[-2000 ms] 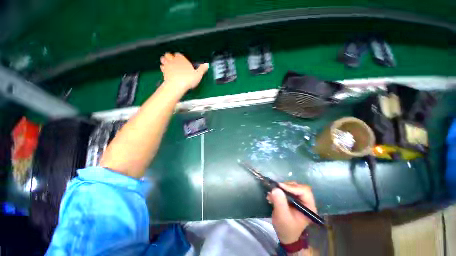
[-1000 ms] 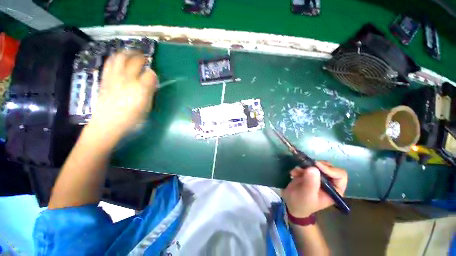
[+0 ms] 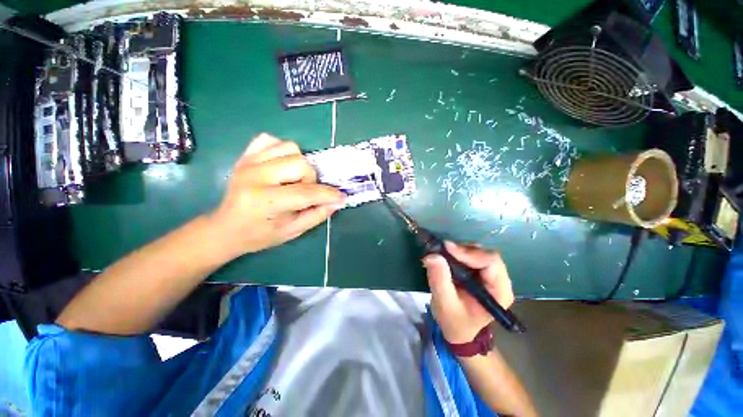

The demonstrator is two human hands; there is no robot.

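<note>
A phone mainboard assembly (image 3: 397, 163) lies on the green mat in front of me, its dark and gold component end to the right. My left hand (image 3: 281, 195) holds its left part, and the fingers cover that end. My right hand (image 3: 468, 289) holds a black soldering iron (image 3: 472, 285). The iron's thin tip is at the assembly's lower edge, near the dark component; I cannot tell whether it touches. A black phone battery (image 3: 314, 76) with white print lies on the mat above the assembly, apart from it.
Waiting phone assemblies (image 3: 151, 94) stand in a row at the left. Small white slivers (image 3: 481, 167) are scattered right of the assembly. A fume fan (image 3: 593, 81), a brown tube (image 3: 623, 187) and a black and yellow block stand at the right. A cardboard box (image 3: 660, 366) is below the bench.
My left hand has moved right from the waiting assemblies onto the mainboard assembly. The iron has moved left, its tip now at the assembly. The view has shifted, with less of the conveyor showing.
</note>
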